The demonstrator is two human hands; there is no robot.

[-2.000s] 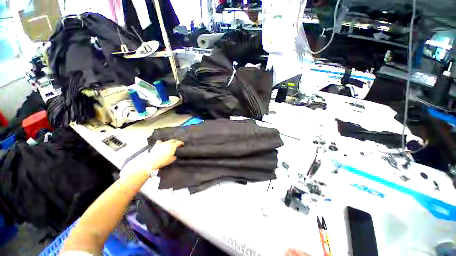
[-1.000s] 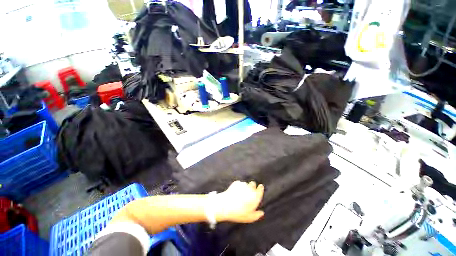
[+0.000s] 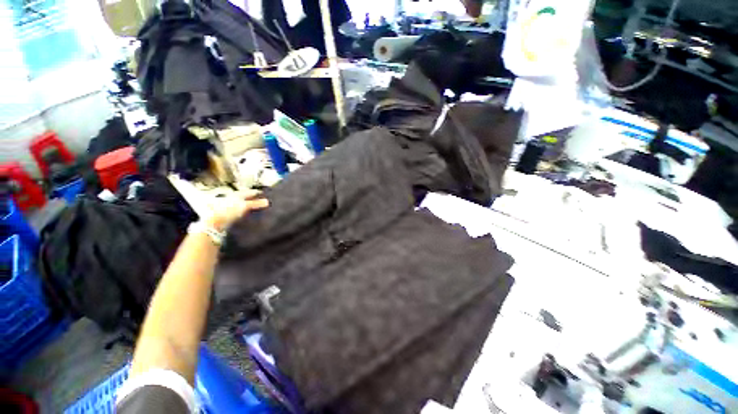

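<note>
A large dark-brown cloth panel (image 3: 396,299) lies over the left part of the white table (image 3: 477,214) and hangs over its front edge. A second dark panel (image 3: 324,190) lies behind and left of it, raised toward the thread cones. My left hand (image 3: 235,212) is at the far left edge of this second panel, with its fingers on the cloth; whether they pinch it is hard to tell. My right hand is not in view. The white sewing machine (image 3: 647,356) with a blue stripe is at the right.
A tied dark bundle (image 3: 461,145) lies behind the panels. Blue thread cones (image 3: 276,154) stand at the back left. A dark cloth heap (image 3: 113,259), blue crates (image 3: 24,295) and red stools (image 3: 50,149) are at the left. A blue crate (image 3: 218,386) is below my arm.
My left hand has moved from the middle of the cloth to the far left. One panel now spreads up toward the thread cones, apart from the nearer one. The view has shifted.
</note>
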